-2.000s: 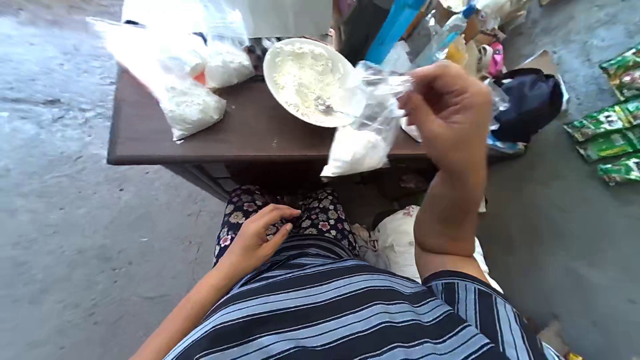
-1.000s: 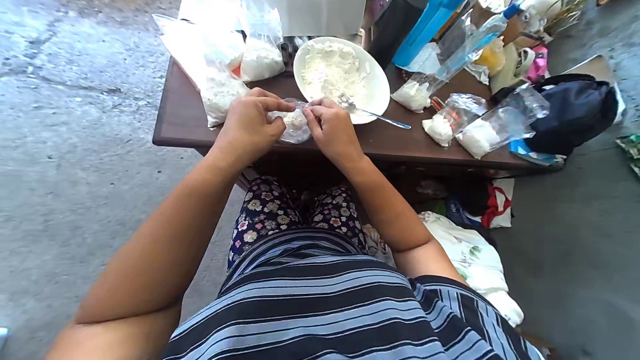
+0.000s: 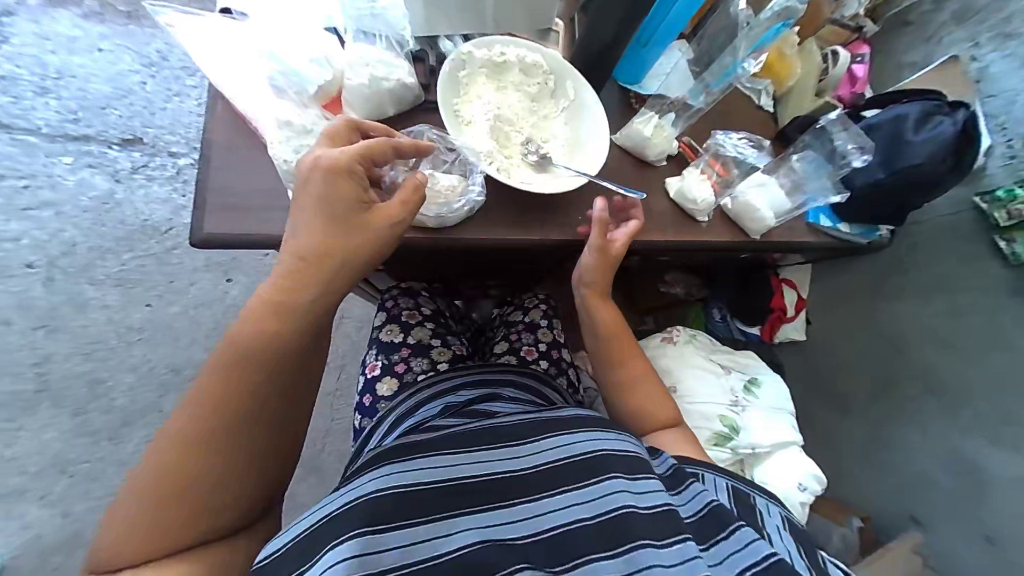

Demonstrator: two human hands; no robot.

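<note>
A clear plastic bag with white powder in its bottom [image 3: 444,192] lies near the table's front edge, left of the white bowl. My left hand [image 3: 352,184] is over the bag's left side, thumb and fingers apart; whether its fingertips touch the plastic is hard to tell. The white bowl [image 3: 590,128] holds white, slightly lumpy powder, and a metal spoon [image 3: 588,174] rests in it with the handle over the rim to the right. My right hand [image 3: 610,232] is just below the spoon's handle at the table edge, fingers loosely curled, holding nothing.
Large bags of white powder [image 3: 380,80] stand at the table's left. Several small bags of powder [image 3: 752,202] lie to the right of the bowl. A dark blue bag [image 3: 920,152] is at the right end. Floral white cloth [image 3: 720,392] lies below the table's right side.
A second ago both hands were together at the small bag; now my right hand is apart, to the right. Two seconds ago my right hand held up a bag of powder.
</note>
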